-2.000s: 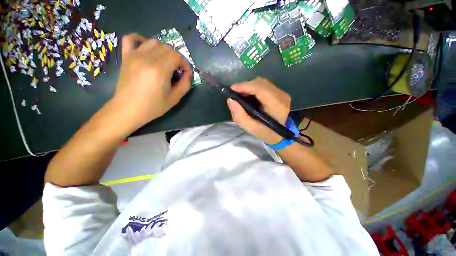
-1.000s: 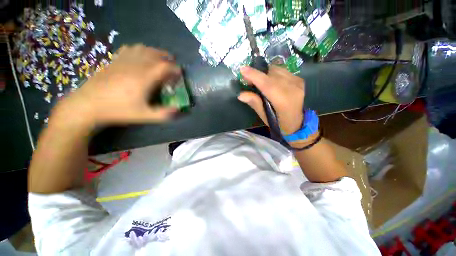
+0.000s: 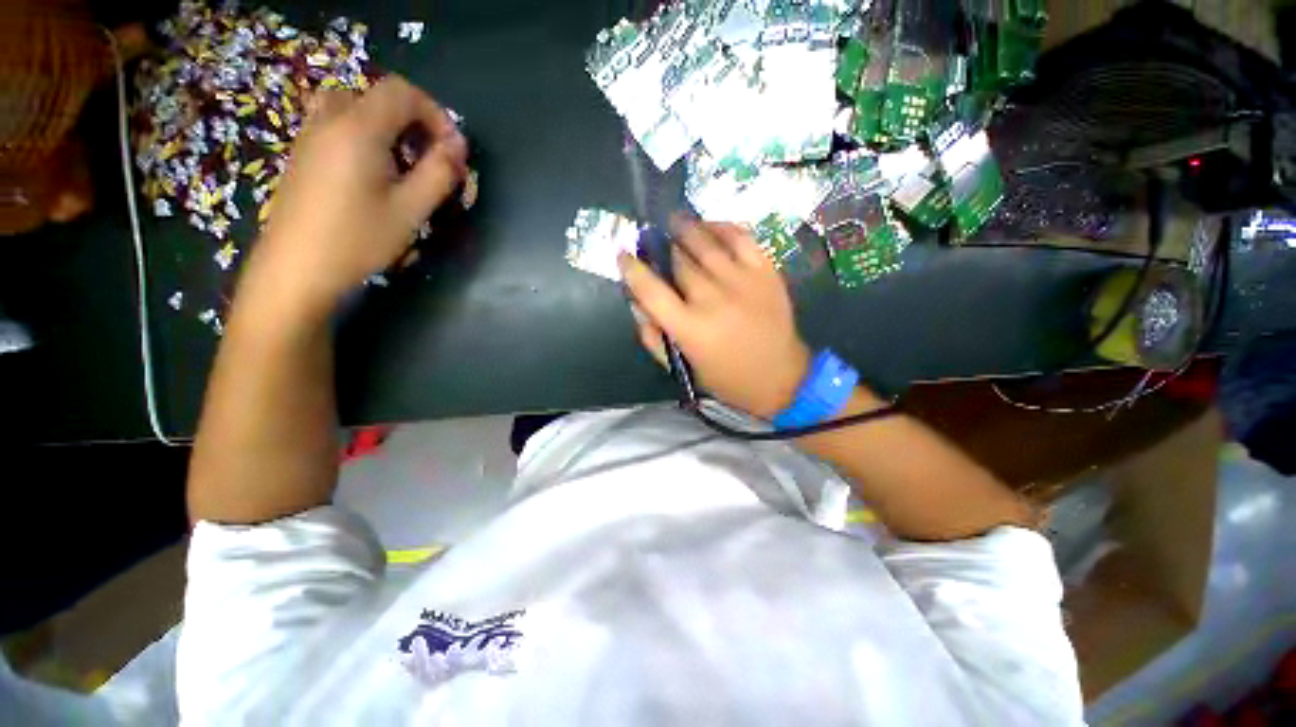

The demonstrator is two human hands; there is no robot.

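My left hand [image 3: 373, 178] is at the right edge of the heap of small white and yellow components [image 3: 213, 107]. Its fingers are curled together; whether they pinch a component is too small to tell. My right hand [image 3: 732, 320], with a blue wrist band [image 3: 819, 392], holds the black soldering iron [image 3: 668, 305], its cord running back over the wrist. The iron points away from me, its tip blurred. A small circuit board [image 3: 598, 242] lies on the dark mat at the right hand's fingertips. The pile of green and silver boards [image 3: 870, 234] lies beyond the right hand.
A black box with a red light [image 3: 1197, 165] stands at the right, beside a dark speckled tray [image 3: 1049, 206]. A silvery coil on a yellow-green base [image 3: 1158, 320] is near the bench edge. A white cable [image 3: 139, 284] and an orange cage [image 3: 50, 121] are at the left.
My left hand has let go of the board it held and moved to the component heap. My right hand still holds the iron, now nearer the small board. The view has shifted.
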